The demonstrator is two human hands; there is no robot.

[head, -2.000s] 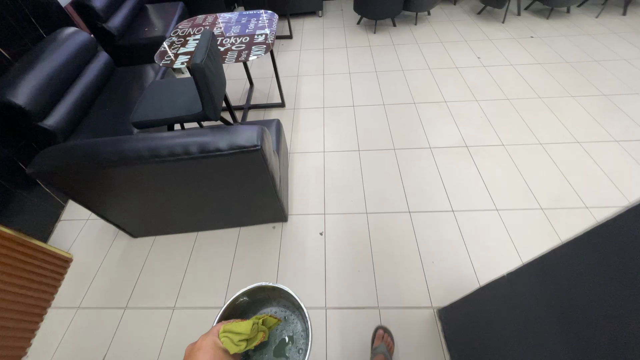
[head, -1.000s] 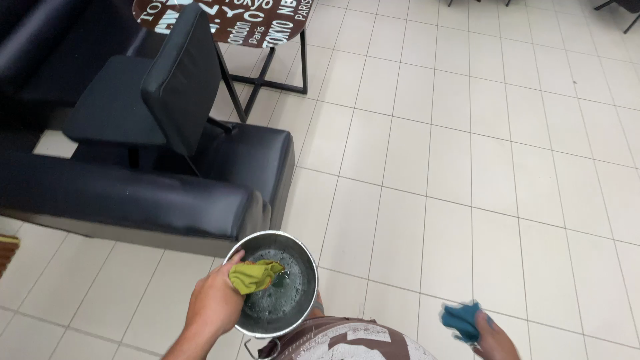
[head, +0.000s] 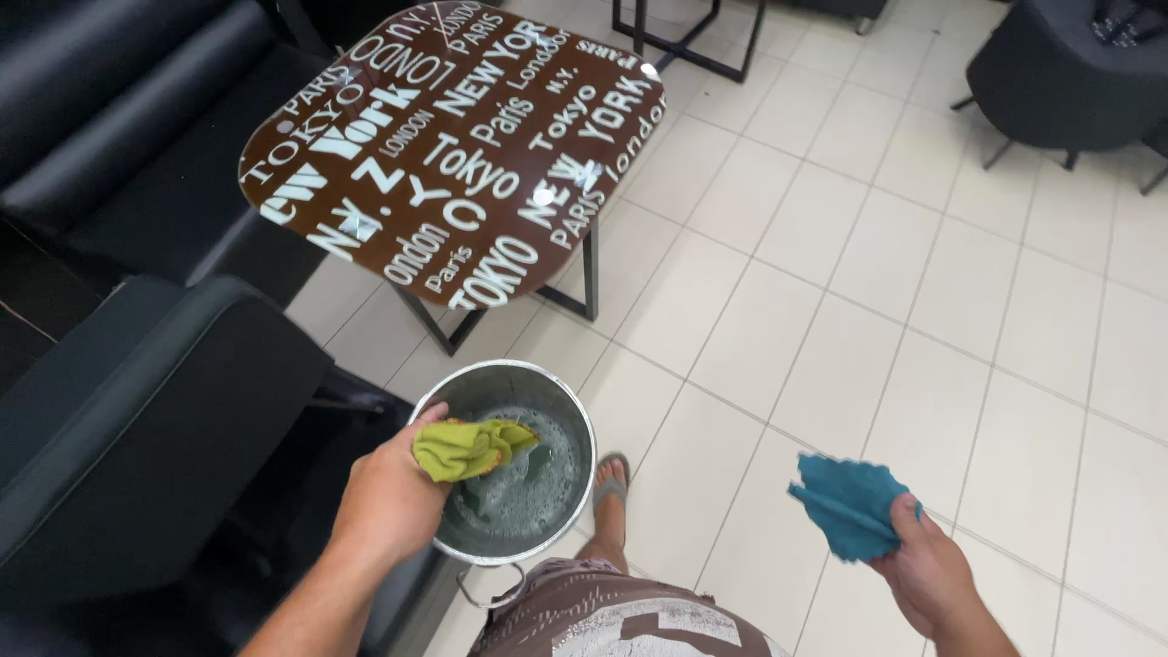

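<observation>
My left hand [head: 397,497] grips the rim of a metal pot [head: 589,438] together with a crumpled yellow-green cloth [head: 461,449], which hangs over the inside. Sudsy water [head: 525,502] fills the pot's lower part, and a loop handle [head: 493,598] shows on its near side. Out to the right, my right hand [head: 926,566] holds a blue cloth [head: 849,506] between thumb and fingers, above the tiled floor. Beyond the pot stands a brown table [head: 474,137] with white lettering and a dark metal frame.
A black chair [head: 164,429] is close on the left, beside a black padded sofa [head: 137,119]. Another table's metal base [head: 693,46] stands at the top, and a dark chair [head: 1049,82] at the top right. My sandaled foot [head: 611,493] is on the tiles [head: 821,338].
The view has moved forward past the sofa end, so the lettered table is now nearer. Both hands still hold their cloths; the blue one is spread wider than a second ago.
</observation>
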